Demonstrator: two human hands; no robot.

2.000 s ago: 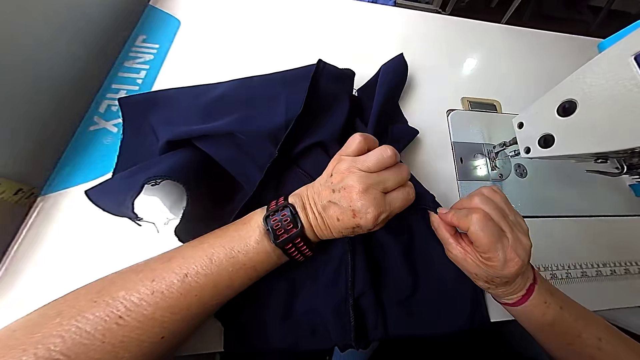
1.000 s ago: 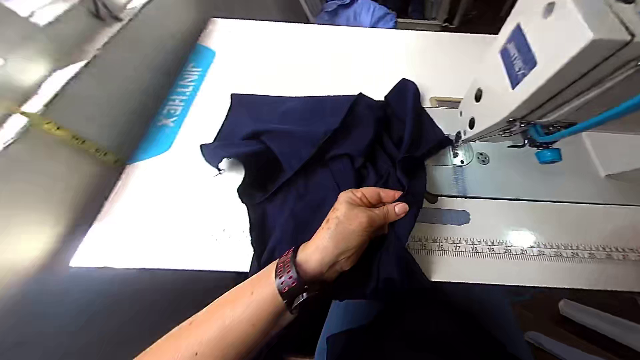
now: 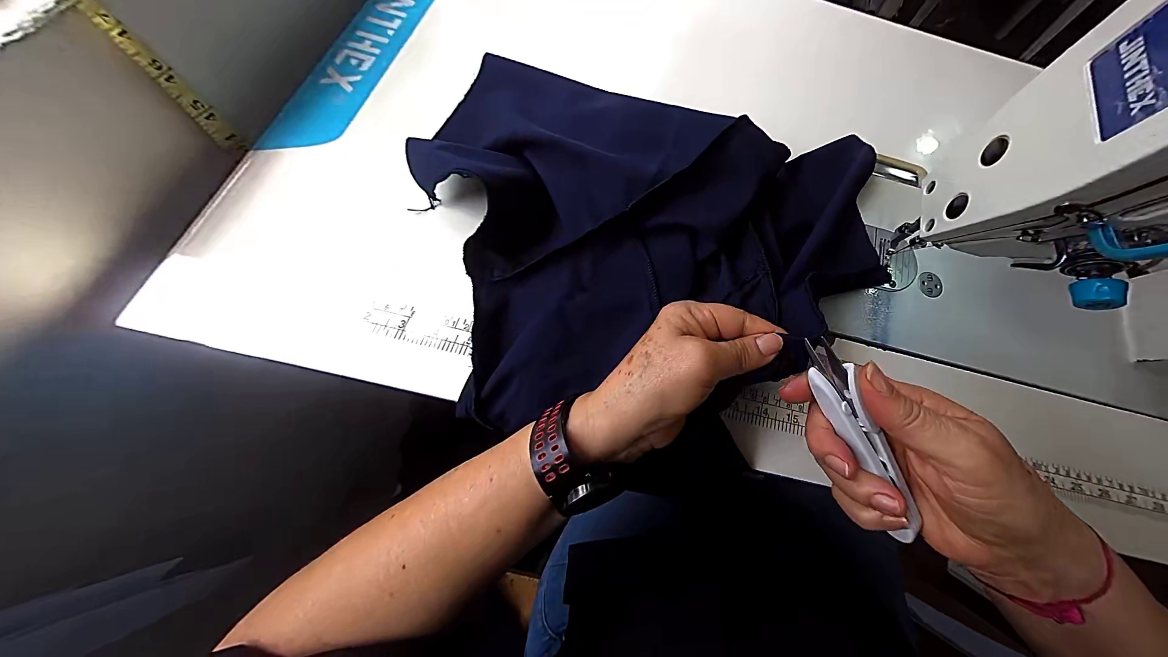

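Navy blue fabric, a partly sewn garment piece with stitched edges, lies rumpled on the white sewing table. My left hand pinches it, or a thread at its edge, between thumb and forefinger; which of these is too small to tell. In my right hand are white-handled thread snips, their pointed blades slightly apart and close to the fabric edge by my left fingertips. The fabric's right corner reaches the needle area of the sewing machine. Loose threads hang from the curved cutout at the left.
The machine's metal needle plate lies just right of the fabric. A printed ruler scale runs along the table's front edge. At the upper left, a yellow measuring tape is on a grey surface beside the table.
My right hand, out of view one second ago, is back with thread snips in it. Two seconds ago it was at the fabric edge without them. The view has shifted.
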